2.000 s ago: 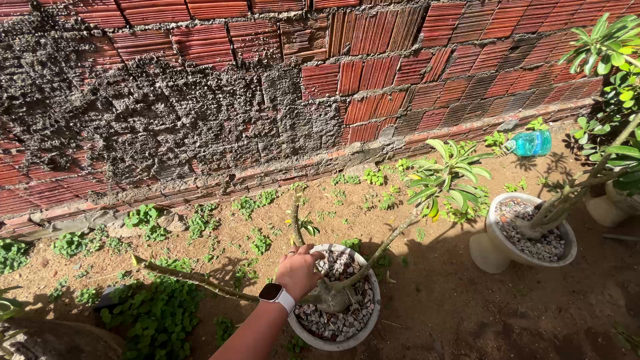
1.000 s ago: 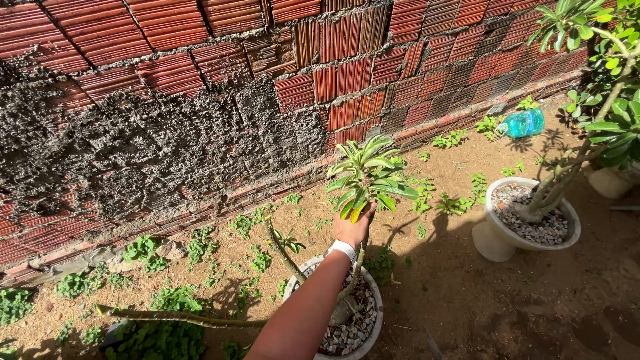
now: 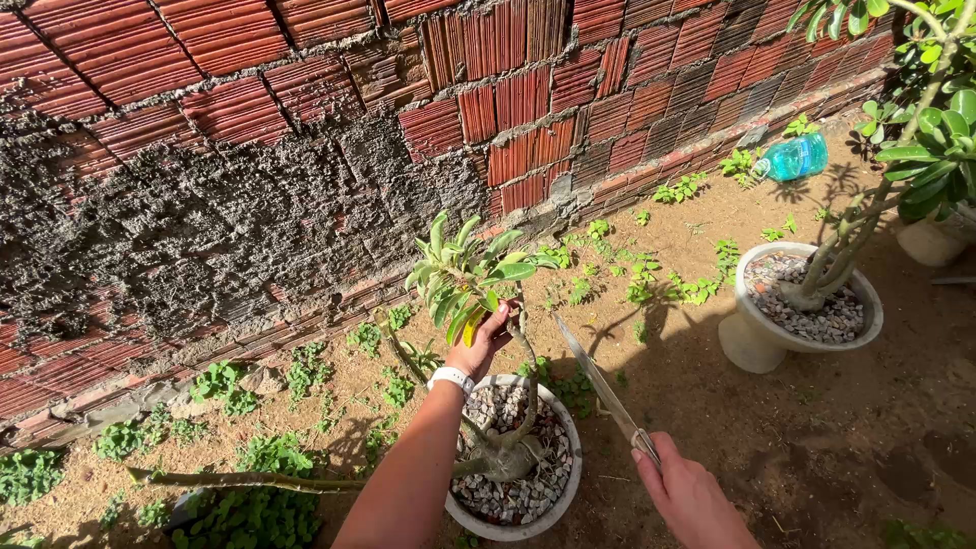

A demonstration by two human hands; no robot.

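Observation:
A desert rose plant with a swollen base point(image 3: 507, 457) grows in a round concrete pot point(image 3: 570, 473) topped with pale gravel. My left hand point(image 3: 482, 343), with a white watch band at the wrist, grips the upper part of its leafy branch, just below the green leaves point(image 3: 465, 274), some of which are yellow. Two other branches are bare of leaves along most of their length. My right hand point(image 3: 682, 488) holds a long knife point(image 3: 606, 389) by its handle, to the right of the pot. The blade points up and left toward the branch without touching it.
A rough red hollow-brick wall point(image 3: 526, 99) runs behind the plant. At the right stand a second potted desert rose point(image 3: 808, 293) and part of another pot point(image 3: 934, 242). A plastic bottle of blue-green liquid point(image 3: 794, 158) lies by the wall. Low weeds point(image 3: 278, 457) grow on the sandy ground.
My left hand has moved from the plant's base up to the leafy branch and now bends it leftward. My right hand has come into view with the knife.

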